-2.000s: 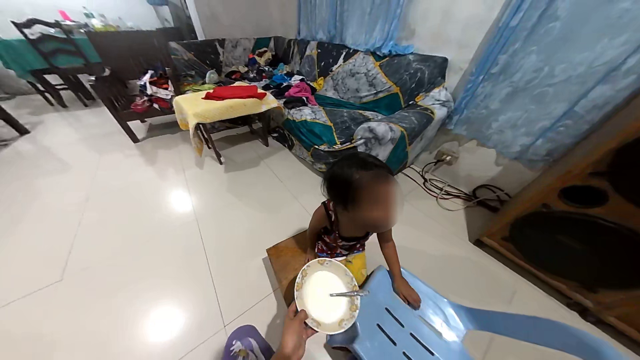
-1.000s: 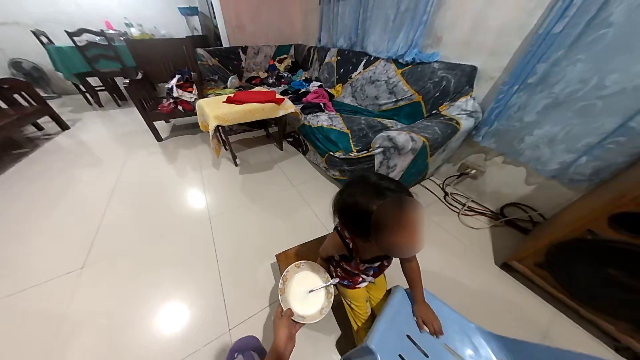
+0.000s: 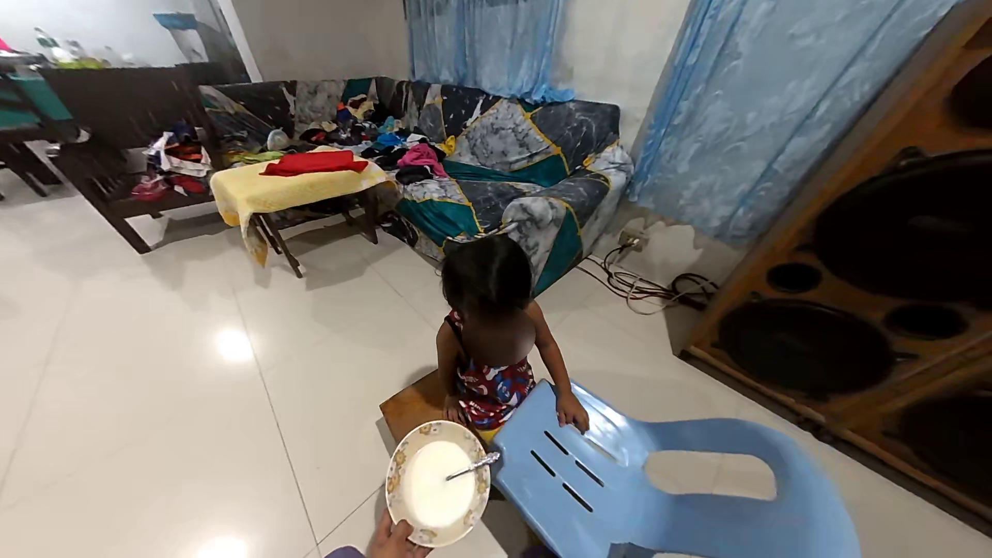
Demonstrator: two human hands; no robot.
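My left hand (image 3: pixel 395 540) grips the lower edge of a patterned bowl (image 3: pixel 400 508), its thumb on the rim. White liquid (image 3: pixel 439 484) fills much of the bowl, and a metal spoon (image 3: pixel 474 466) leans in it, handle toward the right. Just right of the bowl stands a light blue plastic chair (image 3: pixel 690 519). A small person (image 3: pixel 496 384) in a patterned red top is behind the bowl and chair, one hand (image 3: pixel 572 412) resting on the chair. My right hand is not in view.
Behind the person is a low wooden stool or box (image 3: pixel 411 399). A table with a yellow cloth (image 3: pixel 291 190) and a sofa (image 3: pixel 504 147) strewn with clothes stand farther back. Cables (image 3: pixel 632 287) lie on the floor near large wooden speakers (image 3: pixel 775 341) at the right.
The small person's head has tilted downward. Against one second ago, the bowl is nearer the blue chair, and more of the chair shows. My left hand still holds the bowl.
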